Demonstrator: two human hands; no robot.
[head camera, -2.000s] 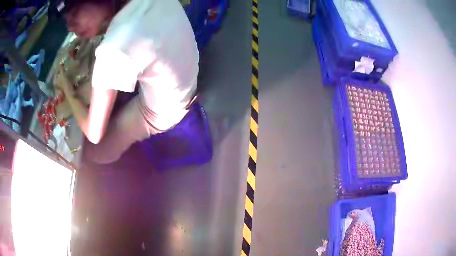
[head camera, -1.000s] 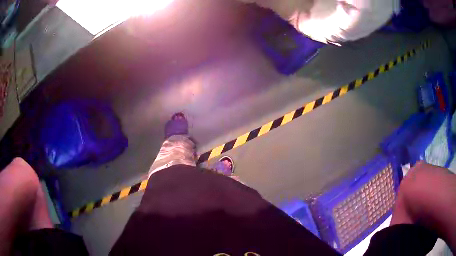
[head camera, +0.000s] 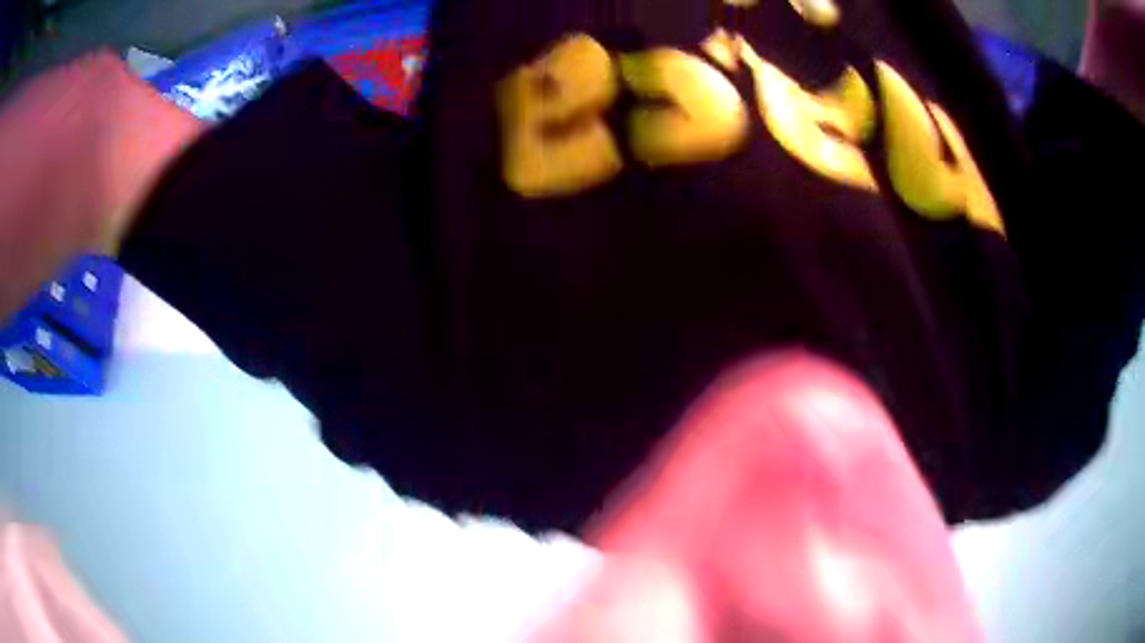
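Note:
A black shirt (head camera: 527, 314) with large yellow letters fills the middle of the view, upside down and blurred. A bare arm (head camera: 88, 163) comes out of its sleeve at the upper left. A large blurred bare shape (head camera: 791, 502) rises close to the camera at the bottom centre; I cannot tell what body part it is. Another blurred bare shape (head camera: 38, 590) is cut off at the lower left edge, perhaps fingers. Neither my left hand nor my right hand can be made out surely, and no held object shows.
A blue tote (head camera: 63, 327) stands at the left edge. Behind the shirt, at the top left, is another blue tote edge (head camera: 339, 38) with clear crinkled plastic (head camera: 232, 75) and red pieces (head camera: 389, 69). A pale, bright surface (head camera: 251, 502) spans the bottom.
The view has swung from the seated person and totes, then the floor, tape and my feet, to the black shirt close up. The floor tape and the stool are out of view.

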